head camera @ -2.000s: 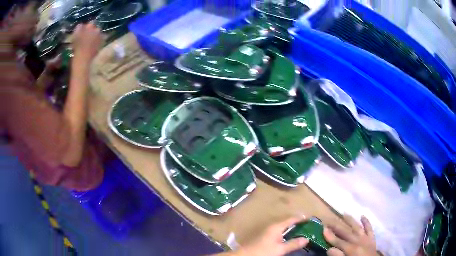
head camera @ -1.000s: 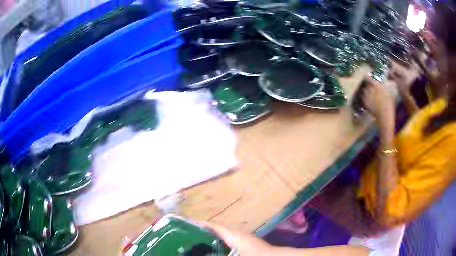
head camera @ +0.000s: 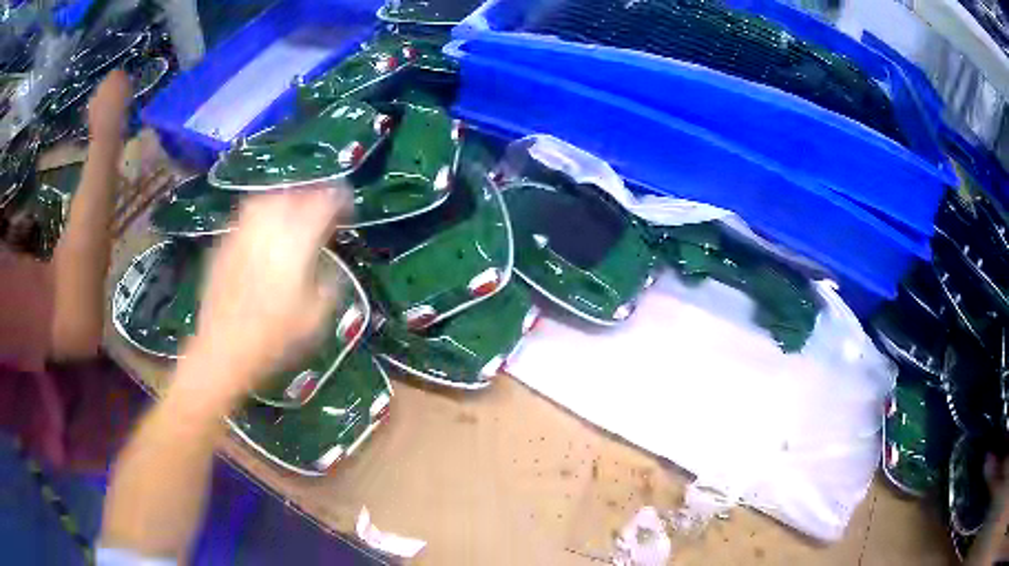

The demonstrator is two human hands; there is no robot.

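Observation:
My left hand (head camera: 271, 282) reaches over the pile of glossy green car body shells at the left. It is blurred and covers part of a silver-rimmed shell (head camera: 332, 315) with red-and-white corner lamps. Whether its fingers grip that shell or only lie over it I cannot tell. Another shell (head camera: 315, 415) lies partly under it, nearer the board's front edge. At the lower right edge a cut-off bit of skin (head camera: 991, 498) shows beside dark shells. It may be my right hand; its fingers and anything it holds are hidden.
A white sheet (head camera: 708, 387) bears loose green panels (head camera: 752, 276) along its far edge. Blue bins (head camera: 686, 144) stand behind. Crumpled clear-white blobs (head camera: 644, 538) and a white scrap (head camera: 387, 536) lie on the tan board (head camera: 520, 475). A person's raised forearm (head camera: 89, 232) is at the left.
The view has swung from the right side back to the left pile. The green shell near my hand a second ago no longer shows in front of me. My left hand now lies over the left pile.

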